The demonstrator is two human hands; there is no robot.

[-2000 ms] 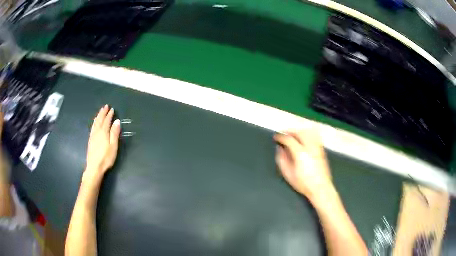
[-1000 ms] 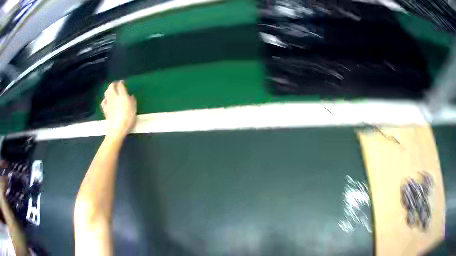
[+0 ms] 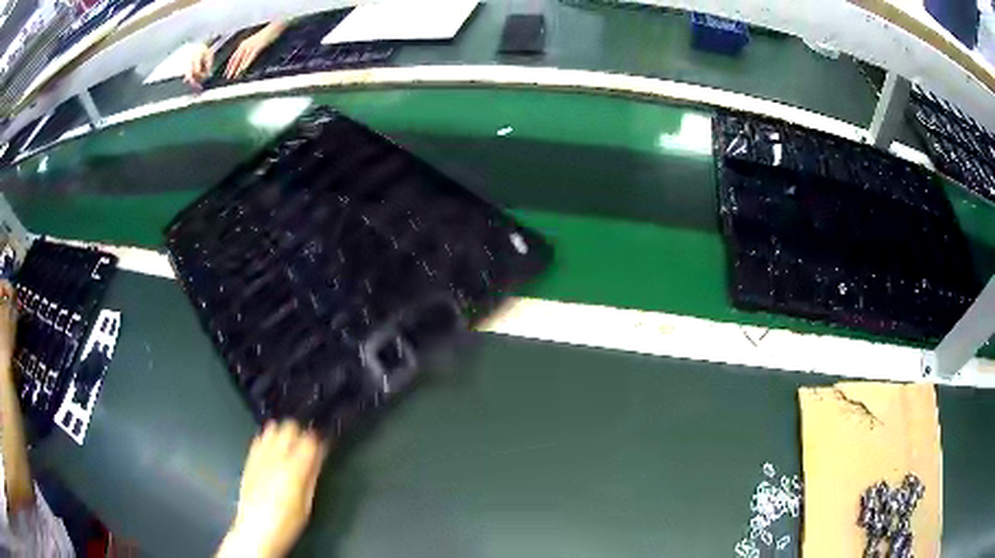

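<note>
A large black tray (image 3: 338, 251) lies askew across the green belt and the pale rail, its near part over the dark green mat. It is slightly blurred, with rows of pockets and small pale marks. My left hand (image 3: 282, 474) holds its near corner, fingertips at the edge and thumb hidden. A blurred grey square shape (image 3: 391, 358) shows near the tray's lower right edge; I cannot tell what it is. My right hand is not in view.
Cardboard sheet (image 3: 824, 469) at right carries small dark parts (image 3: 889, 510); pale loops (image 3: 772, 507) lie beside it. Another black tray (image 3: 846, 229) is on the belt (image 3: 633, 256). At far left are a neighbouring tray (image 3: 55, 316), white frame (image 3: 90, 376) and a person's arm.
My left hand has come back from the belt toward me and now holds the black tray, which reaches over the rail. The view has shifted and shows more beyond the belt.
</note>
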